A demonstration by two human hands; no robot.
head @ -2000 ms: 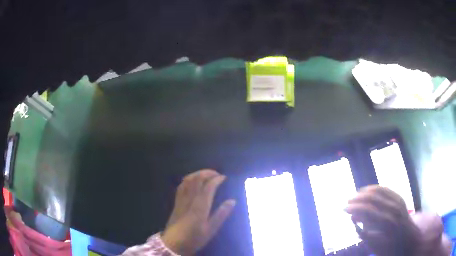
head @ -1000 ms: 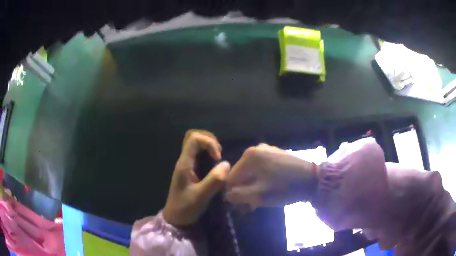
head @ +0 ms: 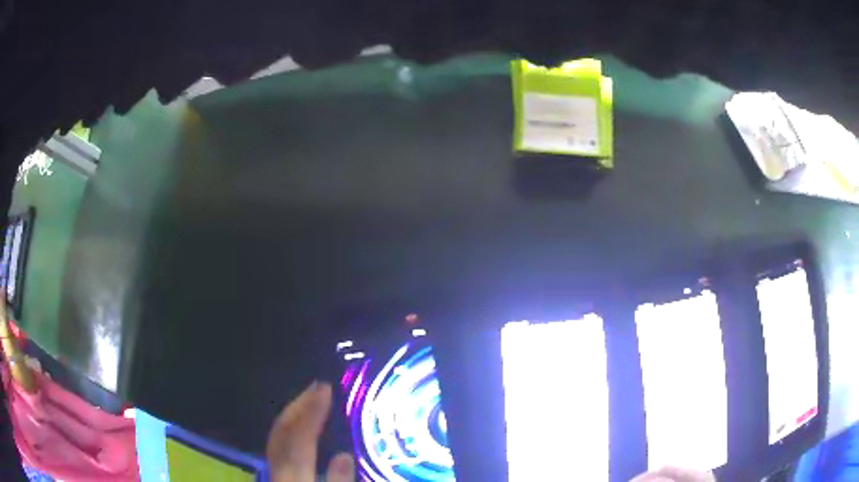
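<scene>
A smartphone [head: 400, 405] with a swirling blue, white and purple screen lies at the lower centre, cut off by the bottom edge. My left hand [head: 303, 435] is at its left side, fingers apart, partly cut off; whether it touches the phone I cannot tell. Three phones with glaring white screens stand in a row to the right: one nearest [head: 556, 400], a middle one [head: 683, 381] and a far right one [head: 788, 353]. Only a small part of my right hand [head: 673, 474] shows at the bottom edge below the middle phone, its fingers hidden.
A lime-green pack with a white label [head: 562, 122] lies behind the phones on the dark mat [head: 245, 235]. A white tray [head: 819, 155] with crumpled white material is at the far right. Black foam overhangs the top. Pink cloth [head: 80, 428] and a dark-framed device [head: 16, 259] are at left.
The hands have come apart from the dark object between them and moved down. A phone with a swirling lit screen now lies left of the white-lit ones. The right sleeve no longer covers the phones.
</scene>
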